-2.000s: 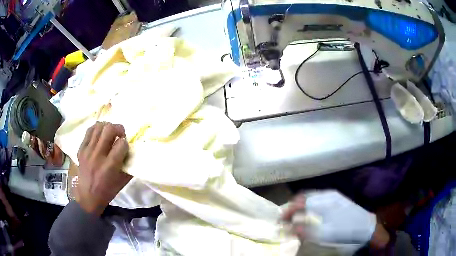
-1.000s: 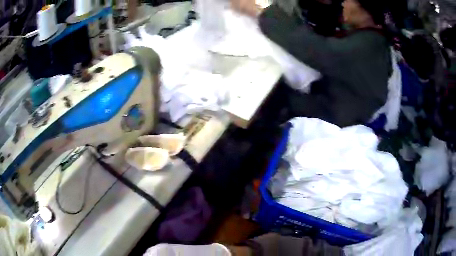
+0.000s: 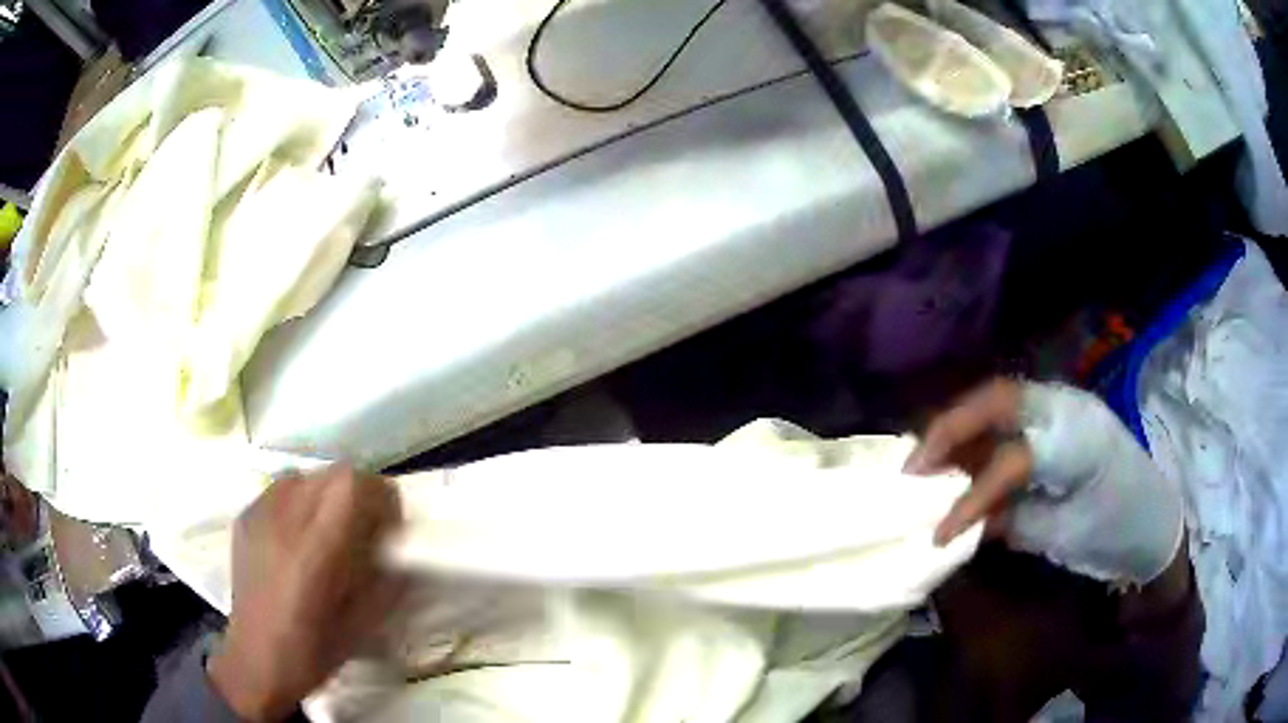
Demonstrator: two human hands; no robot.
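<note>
The cream garment piece (image 3: 678, 516) is stretched between my two hands over my lap, and more of it lies in folds on the left of the machine table. My left hand (image 3: 318, 565), bare and slightly blurred, is closed on the cloth at the lower left. My right hand (image 3: 1052, 480), in a white glove with bare fingertips, holds the cloth's right end between thumb and fingers. The needle area of the sewing machine (image 3: 410, 43) shows at the top, partly cut off by the frame edge.
The machine table (image 3: 565, 311) runs across the view. Black straps (image 3: 848, 120) cross it, and a black cable (image 3: 622, 108) loops on the bed. Two cream oval cups (image 3: 939, 60) lie at its right end. A blue basket (image 3: 1179, 318) with white cloth stands at the right.
The view has swung back from the right-hand basket and the person there to the cloth. Compared with the oldest frame, the cloth is now stretched between both hands, lower and nearer.
</note>
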